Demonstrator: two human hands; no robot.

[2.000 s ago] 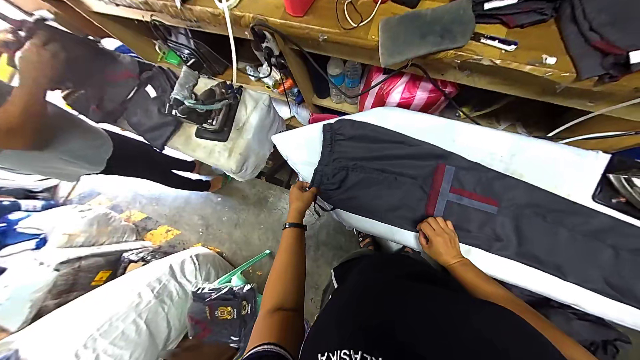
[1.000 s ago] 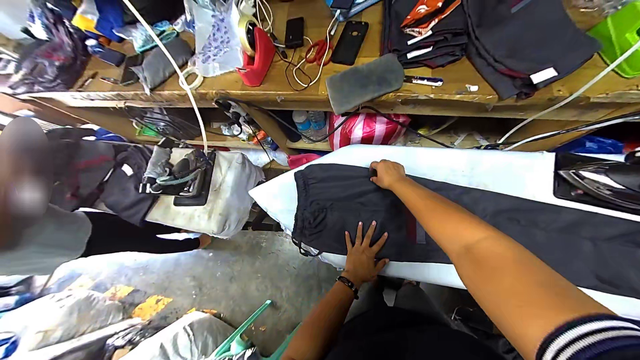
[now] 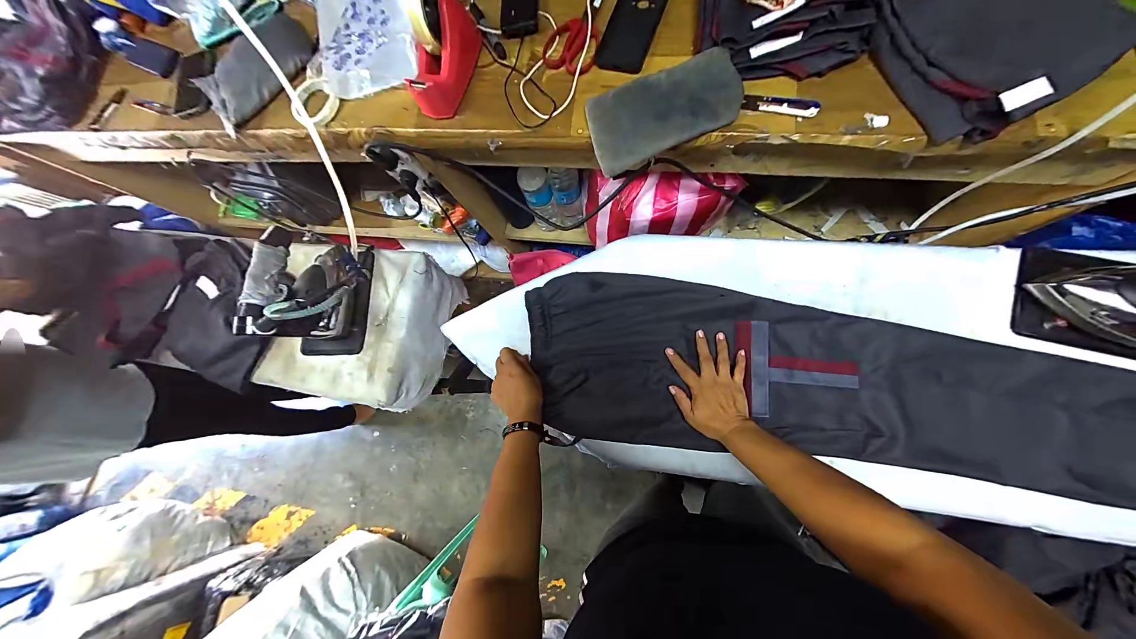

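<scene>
Dark grey trousers [image 3: 958,390] with an elastic waistband and a red and grey trim lie lengthwise on a white-covered ironing board [image 3: 852,271]. At the waistband's near left corner my left hand [image 3: 516,388] has its fingers curled on the edge of the cloth. My right hand [image 3: 713,390] rests flat, fingers spread, on the trousers just left of the trim. An electric iron [image 3: 1087,297] stands on a dark rest at the board's right end.
Behind the board runs a wooden bench [image 3: 506,133] with a grey pad [image 3: 664,111], a red tape dispenser [image 3: 444,67], scissors [image 3: 571,44] and folded dark garments [image 3: 1003,53]. At left, another iron [image 3: 324,297] sits on a padded surface beside a person [image 3: 71,408]. Sacks [image 3: 142,541] lie on the floor.
My left hand has moved left, from flat on the trousers to the waistband corner. My right hand has left the far waist edge and lies nearer me. The trim, largely covered one second ago, shows again.
</scene>
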